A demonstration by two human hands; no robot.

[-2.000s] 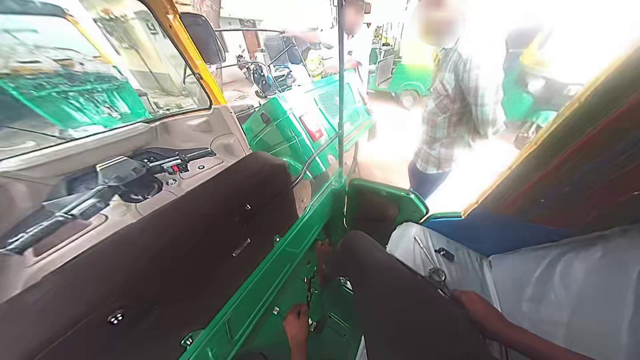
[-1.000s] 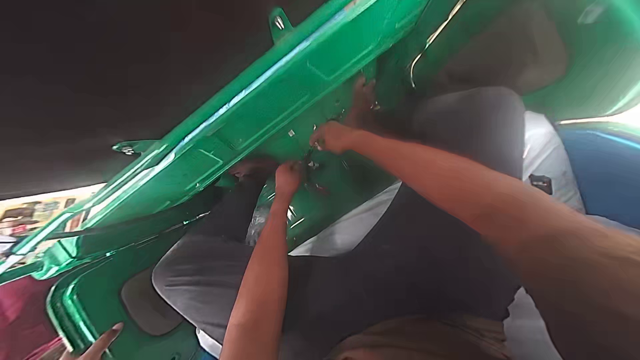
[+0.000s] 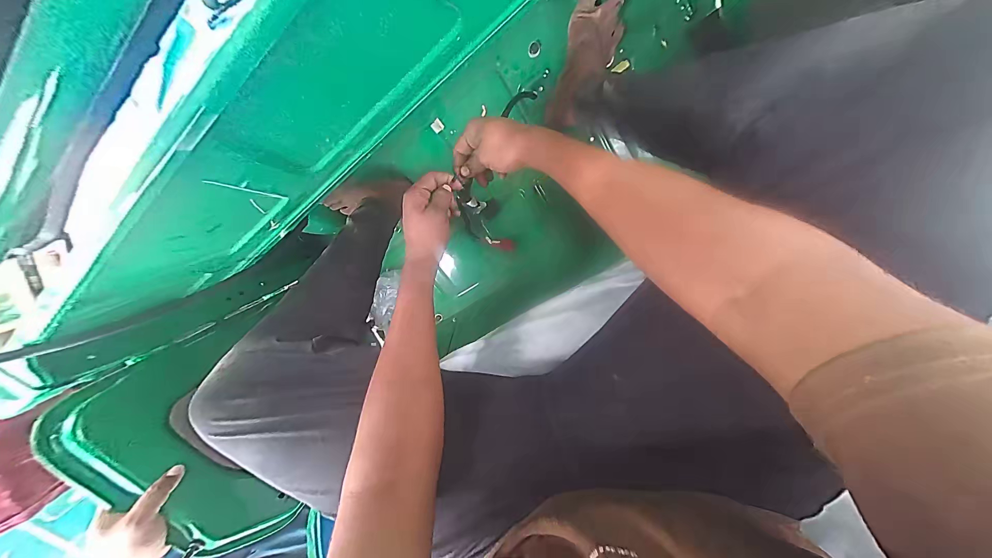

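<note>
Over the green metal floor (image 3: pixel 535 256) of the vehicle, my left hand (image 3: pixel 428 203) pinches a dark wire (image 3: pixel 457 183) between thumb and fingers. My right hand (image 3: pixel 490 147) is just up and to the right, its fingertips closed on the same dark wiring. The two hands nearly touch. Dark leads with a small pale connector (image 3: pixel 475 204) and a red end (image 3: pixel 500 244) hang below my fingers. A black cable (image 3: pixel 518 101) rises from the floor behind my right hand. What exactly lies inside the fingertips is partly hidden.
My bare feet (image 3: pixel 593 35) rest on the floor, with my legs in dark trousers (image 3: pixel 287 387) around the work. A green panel (image 3: pixel 294 93) runs along the upper left. Another person's hand (image 3: pixel 143 519) points at lower left. Clear plastic (image 3: pixel 384 298) lies by my left forearm.
The view has swung down from the vehicle's front onto my hands. My right hand, low at the seat side two seconds ago, is now at the wiring beside my left hand.
</note>
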